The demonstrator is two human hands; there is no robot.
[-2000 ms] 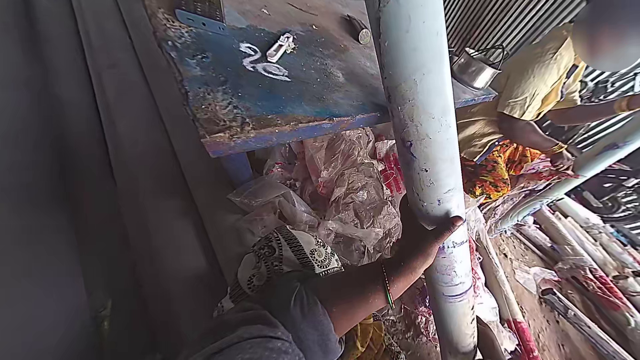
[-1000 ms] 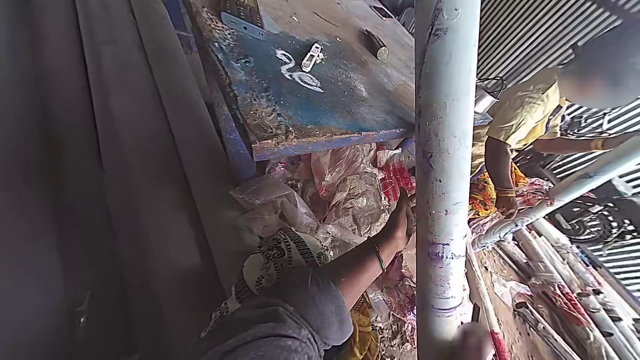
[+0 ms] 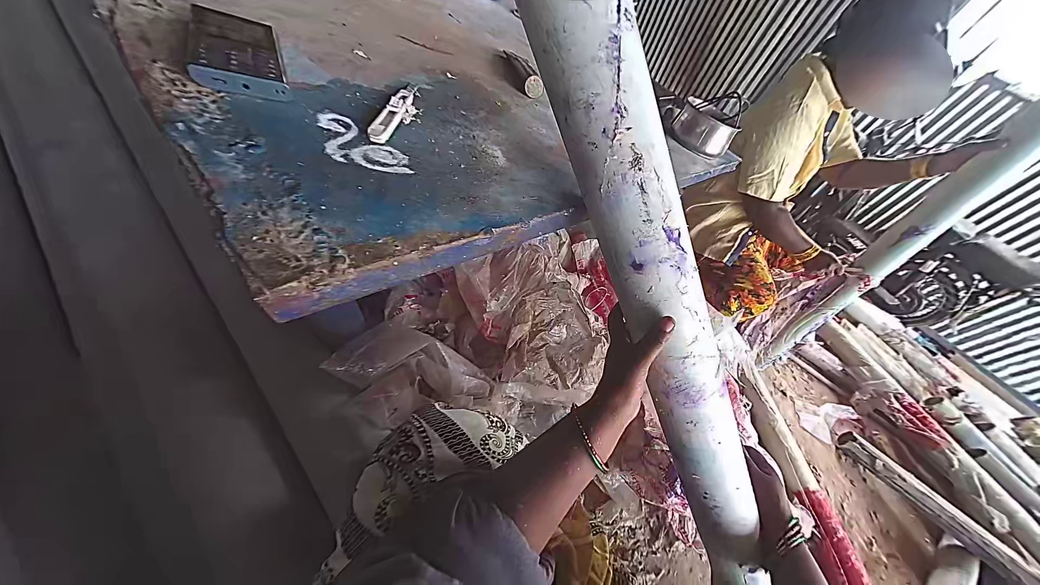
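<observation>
A long pale pipe [image 3: 642,211] with purple stains runs from the top of the view down to the bottom right, leaning in front of a worn blue table. My left hand [image 3: 630,366], with a thin bangle at its wrist, grips the pipe from its left side, thumb against the surface. Lower down, my right hand [image 3: 764,496] wraps the pipe's right side near its lower end; most of its fingers are hidden behind the pipe. Crumpled clear plastic sheeting [image 3: 544,325] lies behind my left hand.
The table [image 3: 422,272] bears a phone [image 3: 237,53], a small white tool [image 3: 393,115], a short dark cylinder [image 3: 522,75] and a metal pot [image 3: 705,126]. A person in yellow [image 3: 780,130] at the right holds another pale pipe [image 3: 934,219]. Wrapped poles [image 3: 934,504] lie on the ground.
My left hand, apart from the pipe's near face one second ago, now grips its side. The pipe has gone from nearly upright to a slant. My right hand shows more fully.
</observation>
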